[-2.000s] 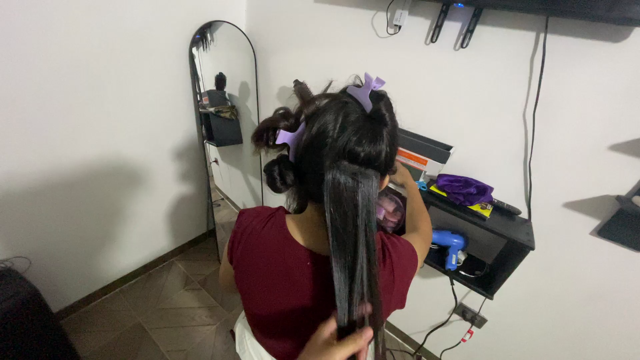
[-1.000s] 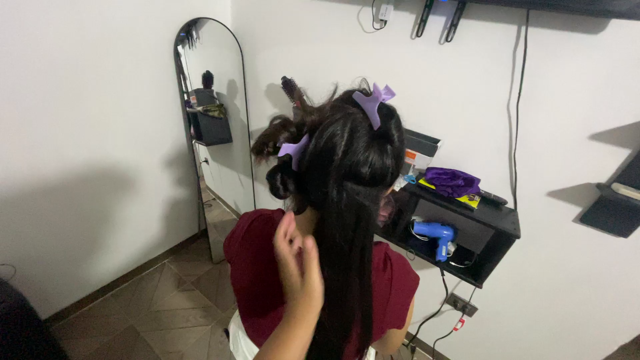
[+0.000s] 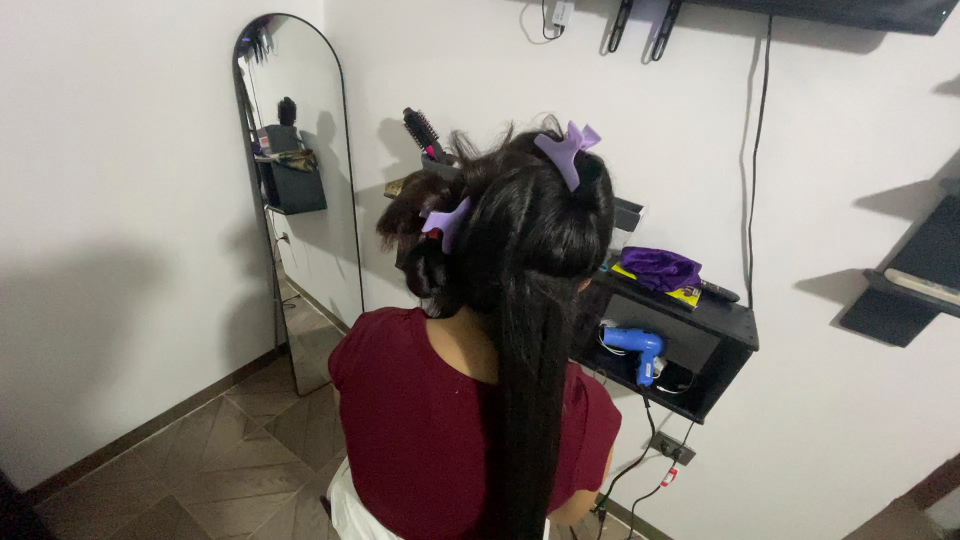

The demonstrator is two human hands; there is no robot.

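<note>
Neither my left hand nor my right hand shows in the head view. A person in a dark red shirt sits with their back to me. A long straight section of dark hair hangs down the right side of their back. One lilac butterfly hair clip grips the hair at the crown. Another lilac hair clip holds a twisted bundle of hair at the left side of the head.
An arched mirror leans at the left wall. The black wall shelf holds a blue hair dryer and a purple cloth. Behind the head stands a round hairbrush. Cords hang by a wall outlet.
The hand seen near the neck one second ago has left the view. Two seconds ago a hand held the hanging hair low down; now the section hangs free where it shows.
</note>
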